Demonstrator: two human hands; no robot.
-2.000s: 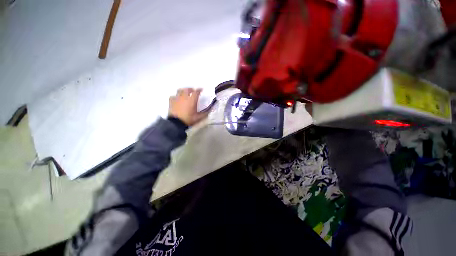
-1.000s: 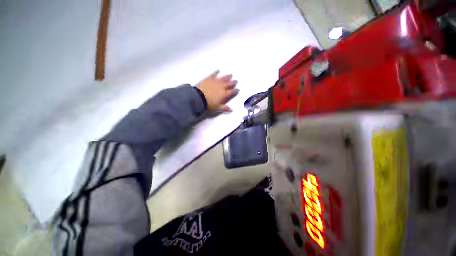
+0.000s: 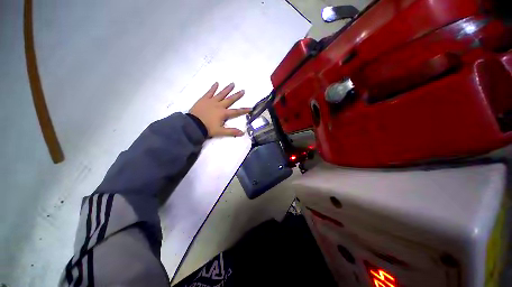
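Observation:
My left hand point(image 3: 218, 112) lies palm down on the white paper marker point(image 3: 151, 50), fingers spread, holding nothing, its fingertips close to the blade area of the cloth cutting machine point(image 3: 393, 89). The machine's large red body fills the right side. Its metal presser foot area point(image 3: 259, 126) is at the edge of the fabric lay. The dark grey base plate point(image 3: 264, 168) shows beside the lay's dark edge, on the table. My right hand is not in view.
The off-white control box point(image 3: 404, 207) with red glowing digits fills the lower right. A long brown strip point(image 3: 39, 95) lies on the paper at the left. The cream table point(image 3: 224, 218) shows past the lay's near edge, next to my dark clothing.
The machine's blade end has moved to the lay's edge, with the base plate now partly beside it. My left hand has moved over the paper to near the presser foot, fingers spread wider.

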